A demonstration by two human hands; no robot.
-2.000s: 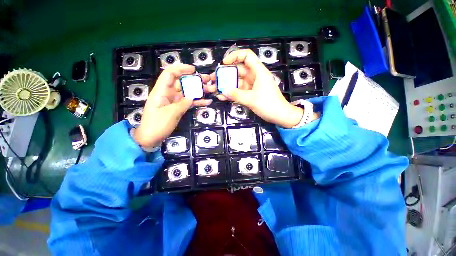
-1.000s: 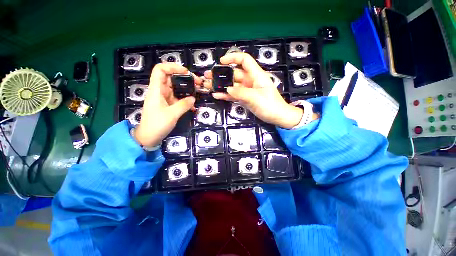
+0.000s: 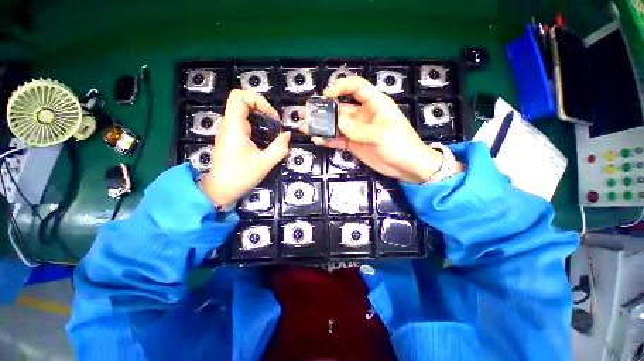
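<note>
My left hand (image 3: 242, 149) holds a dark smartwatch unit (image 3: 264, 127) between thumb and fingers, tilted above the tray. My right hand (image 3: 378, 134) holds a second smartwatch unit (image 3: 322, 117), its dark front catching a grey reflection. The two units are side by side and apart. Below them lies the black blister tray (image 3: 305, 265). Many pockets hold units with the silvery back and dark round sensor up. One pocket in the lower part holds a pale square (image 3: 348, 197) without a dark centre. Fingers hide some pockets.
At left are a cream fan (image 3: 45, 113), a gold-orange piece (image 3: 119, 139), loose watches (image 3: 118, 180) and black cables. At right are white paper (image 3: 526, 155) with a dark pen, a blue holder (image 3: 530, 74), a phone-like device (image 3: 570, 77) and a white box with coloured buttons (image 3: 613, 171).
The two screens were lit white, then dark with small marks. Both units are now tilted, the left one more steeply. Both stay in my hands. The whole view has shifted slightly.
</note>
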